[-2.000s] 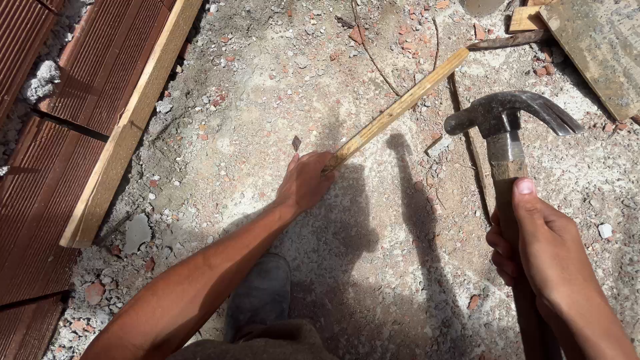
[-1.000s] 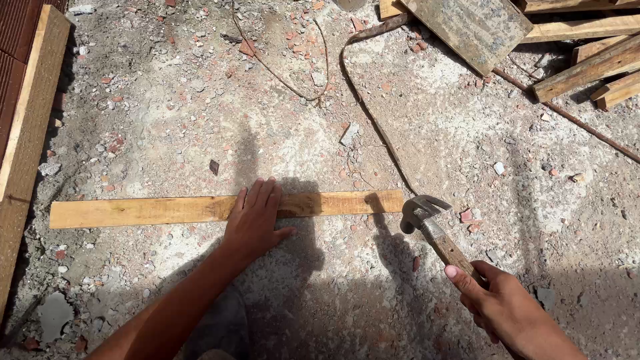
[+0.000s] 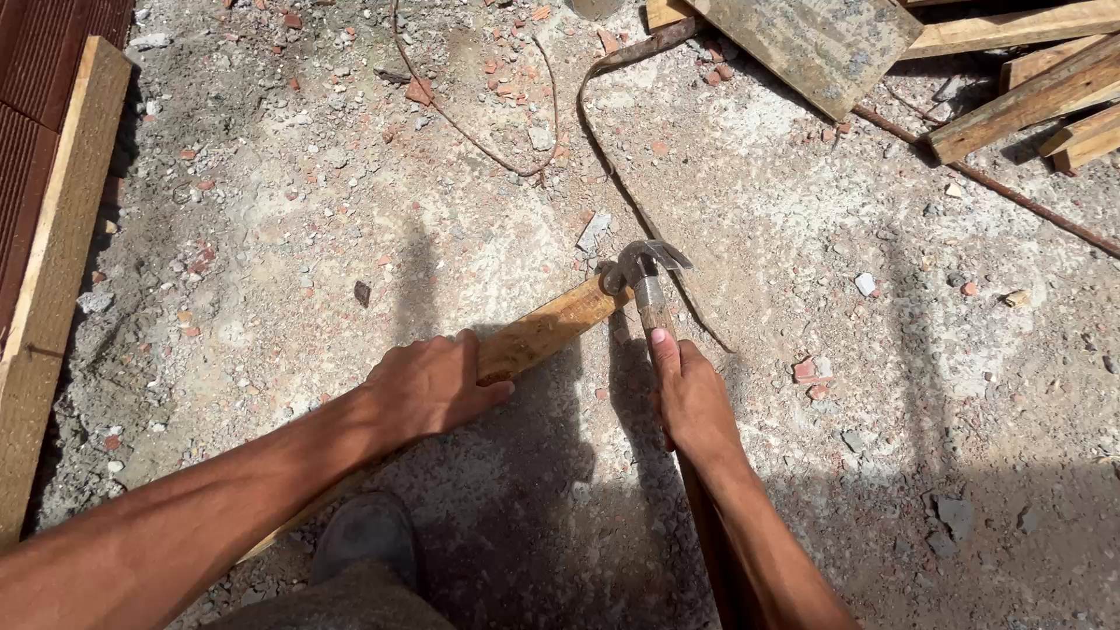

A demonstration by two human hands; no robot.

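My right hand point(image 3: 696, 394) grips a claw hammer point(image 3: 652, 276) by its wooden handle. The hammer's face touches or nearly touches the far end of a wooden board point(image 3: 551, 328), with the claw pointing right. My left hand point(image 3: 437, 376) is closed over the middle of that board, thumb along its near edge. The board slants from lower left to upper right over the rubble-strewn ground, and my left forearm hides much of its near part. Whether a nail stands at the board's end cannot be told.
A long timber point(image 3: 66, 236) lies beside ribbed red-brown bricks point(image 3: 22, 184) at the left. Bent wire point(image 3: 477, 149) and a thin curved strip point(image 3: 626, 188) lie ahead. A mortar-stained board point(image 3: 809, 44), a rusty bar point(image 3: 1006, 184) and timber offcuts point(image 3: 1024, 101) are at upper right. My shoe point(image 3: 366, 534) is below.
The board lay nearly level across the view one second ago and now slants up to the right, my left hand still on it. The hammer head has come to the board's far end.
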